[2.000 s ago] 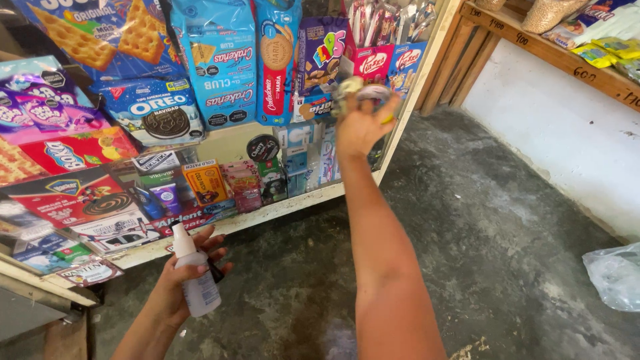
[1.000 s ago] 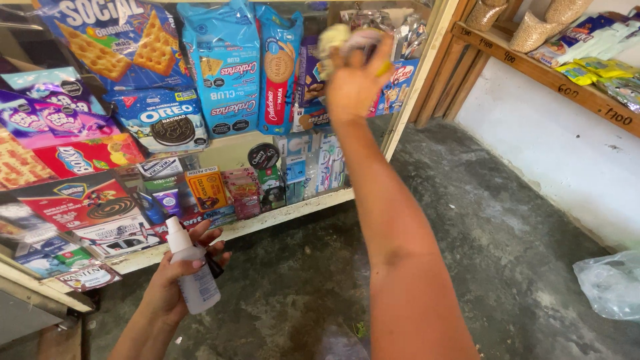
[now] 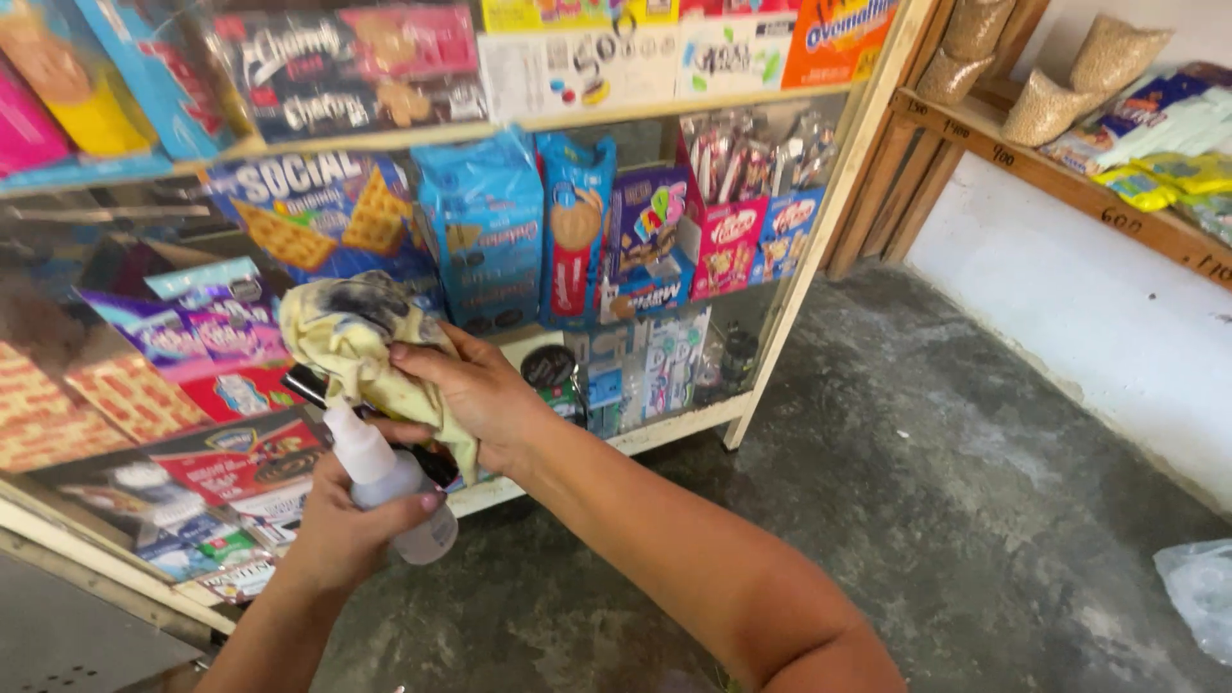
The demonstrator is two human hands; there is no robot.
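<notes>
My left hand (image 3: 361,525) is closed around a translucent spray bottle (image 3: 423,529) with a white top. A dark slim object, only partly visible, shows behind the bottle by the fingers; I cannot tell what it is. My right hand (image 3: 486,395) grips a crumpled pale yellow cloth (image 3: 361,337) with dark stains, just above the bottle's top. Both hands are close together in front of a glass-fronted display case (image 3: 789,318) with a cream frame. Behind the cloth, packs of crackers (image 3: 322,217) and blue cookie packs (image 3: 486,241) stand inside the case.
A wooden shelf (image 3: 1068,168) at the right holds bags of grain (image 3: 1044,108) and yellow packets (image 3: 1145,183). A clear plastic bag (image 3: 1198,587) lies on the dark concrete floor (image 3: 914,462) at the right edge. A grey panel (image 3: 82,626) is at the lower left.
My right hand has come from the upper right part of the case, down and left with the cloth, to beside my left hand. The view now takes in a higher shelf of the case.
</notes>
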